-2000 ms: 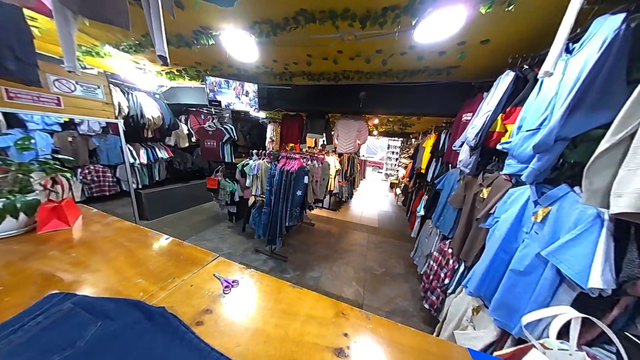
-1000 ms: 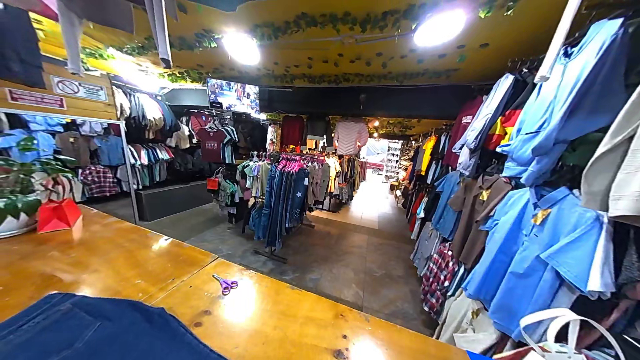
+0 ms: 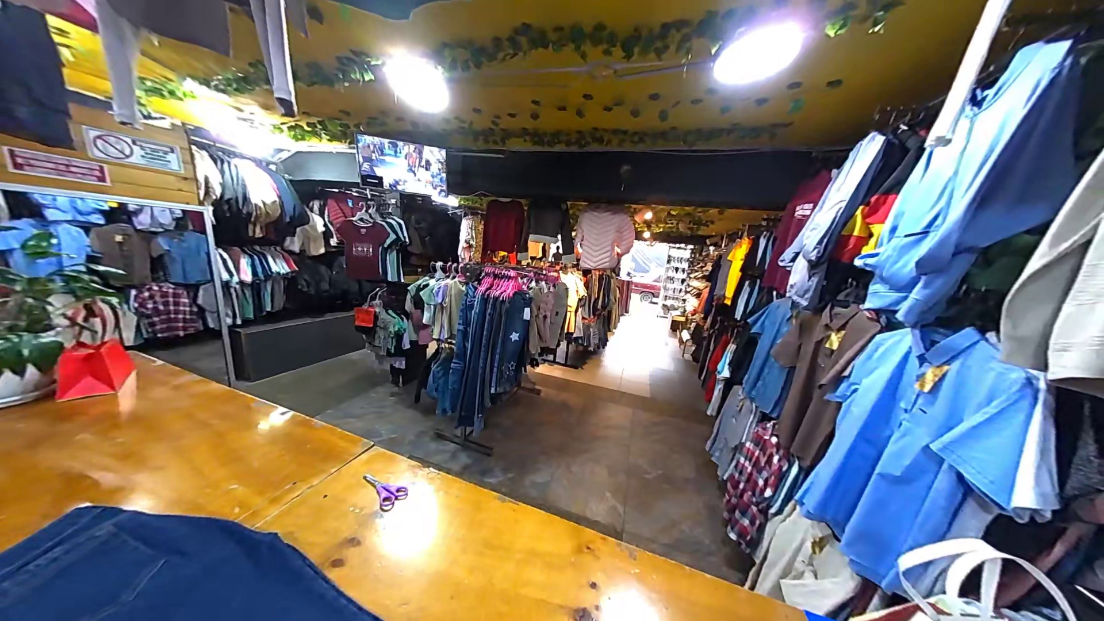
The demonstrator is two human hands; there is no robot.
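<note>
Neither my left hand nor my right hand shows in the head view. A dark blue denim garment lies on the varnished wooden counter at the bottom left. To its right, apart from it, rests a small pair of scissors with purple handles, the blades pointing up and left. White bag handles stick up at the bottom right corner; most of the bag is cut off by the frame.
A red paper bag and a potted plant stand at the counter's far left. Beyond the counter is a rack of jeans on the floor. Light blue shirts and other clothes hang along the right side.
</note>
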